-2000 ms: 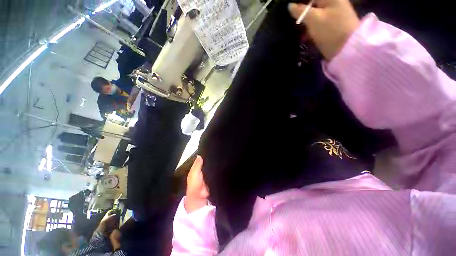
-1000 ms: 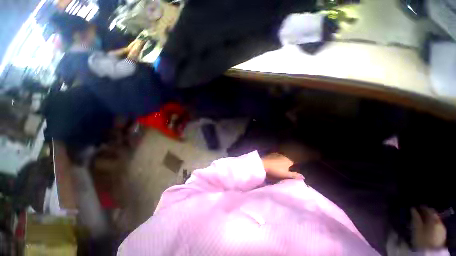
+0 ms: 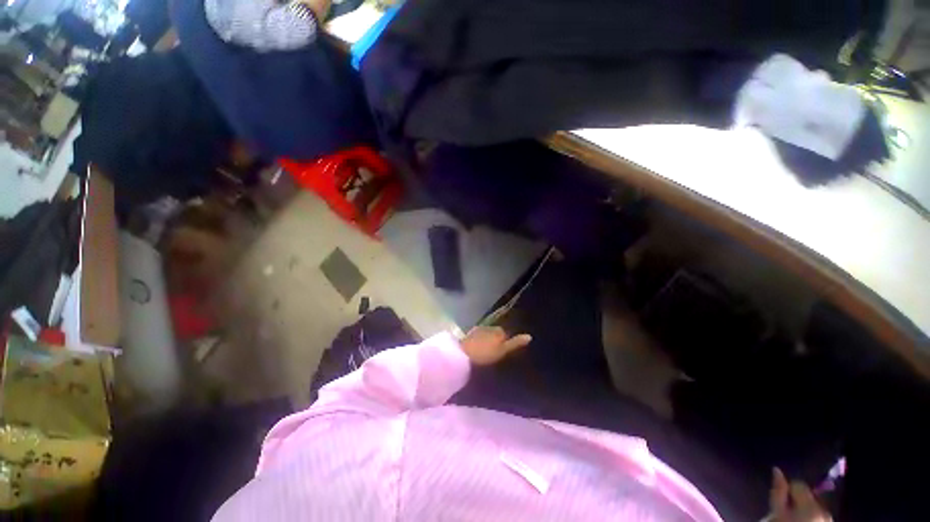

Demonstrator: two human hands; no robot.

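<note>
Dark cloth (image 3: 566,316) lies over my lap, with a thin pale line along its left edge. My left hand (image 3: 495,345) is at that edge, one digit stretched out to the right; whether it grips the cloth is not clear. My right hand (image 3: 798,500) is small and cut off by the bottom edge at the lower right, over very dark cloth. Its fingers are on a thin pink-and-white stick (image 3: 836,474), partly blurred. The embroidered motif is not visible.
A wood-edged pale table (image 3: 653,163) curves across the upper right, bearing dark garment pieces (image 3: 571,92) and a white cloth scrap (image 3: 801,107). A red plastic stool (image 3: 357,187) stands on the littered floor. A cardboard box (image 3: 53,423) is at lower left. Part of another person shows at the top.
The view has swung down from the sewing machine to my lap and the floor. My left hand has moved to the cloth's left edge. My right hand now shows low at the right.
</note>
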